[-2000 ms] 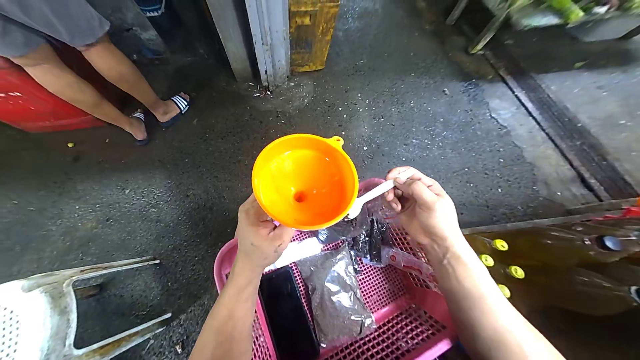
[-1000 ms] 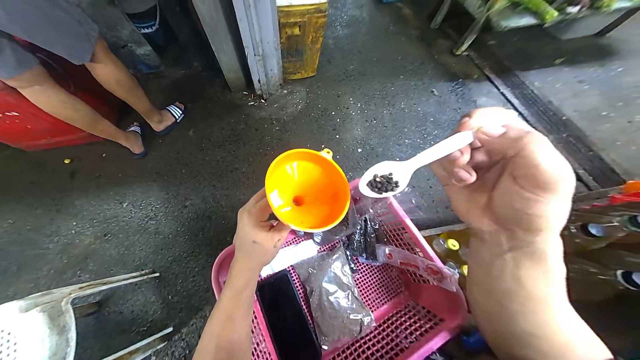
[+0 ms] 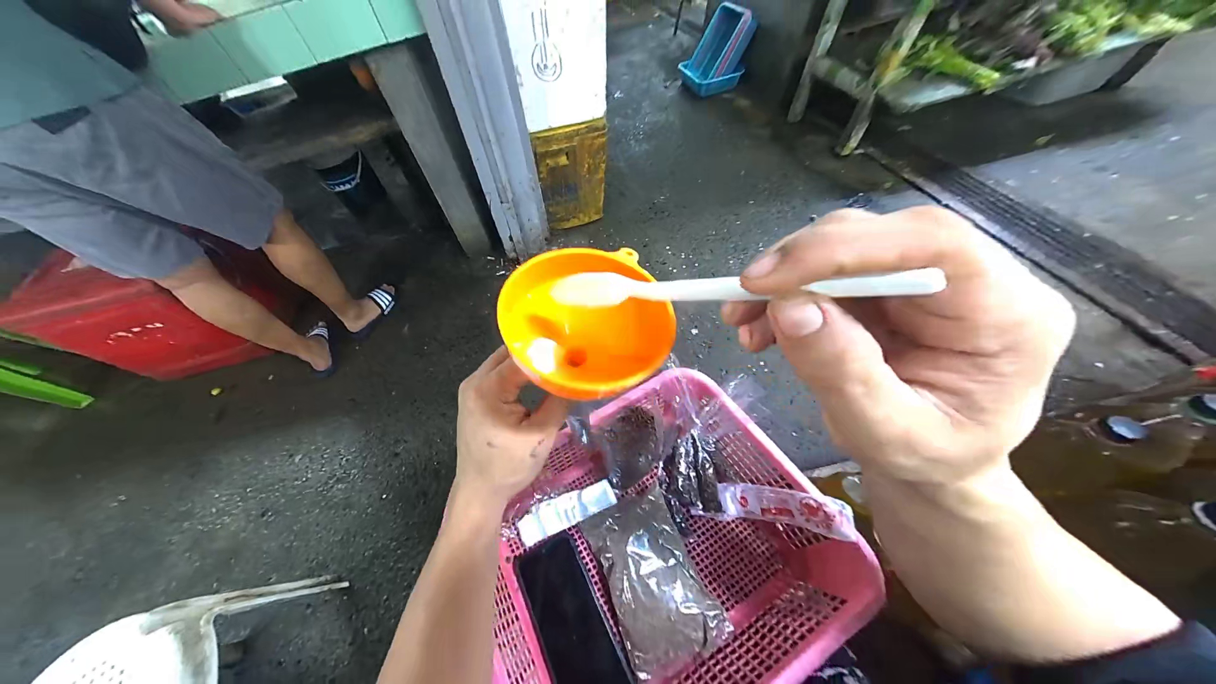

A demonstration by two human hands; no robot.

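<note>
My left hand [image 3: 503, 427] holds an orange plastic funnel [image 3: 617, 332] from below at its left side, its mouth turned up toward me. My right hand [image 3: 902, 342] grips the handle of a white plastic spoon [image 3: 703, 288] between thumb and fingers. The spoon's bowl is over the funnel's mouth; no dark grains show in it. Below the funnel is a pink plastic basket [image 3: 826, 608] holding a black smartphone [image 3: 570, 608], a clear bag of grey-brown powder [image 3: 660, 579] and small bags of dark contents [image 3: 693, 470]. The funnel's spout is hidden.
A person [image 3: 190, 190] in grey shorts stands at the upper left beside a red container [image 3: 123, 318]. A white plastic chair [image 3: 142, 646] is at the lower left. Capped bottles [image 3: 1121, 429] are at the right. A yellow crate [image 3: 570, 176] stands by a metal post [image 3: 494, 123].
The spoon, held out beside the funnel with dark grains in its bowl a second ago, has moved left over the funnel's mouth. The grains no longer show. The view has tilted up.
</note>
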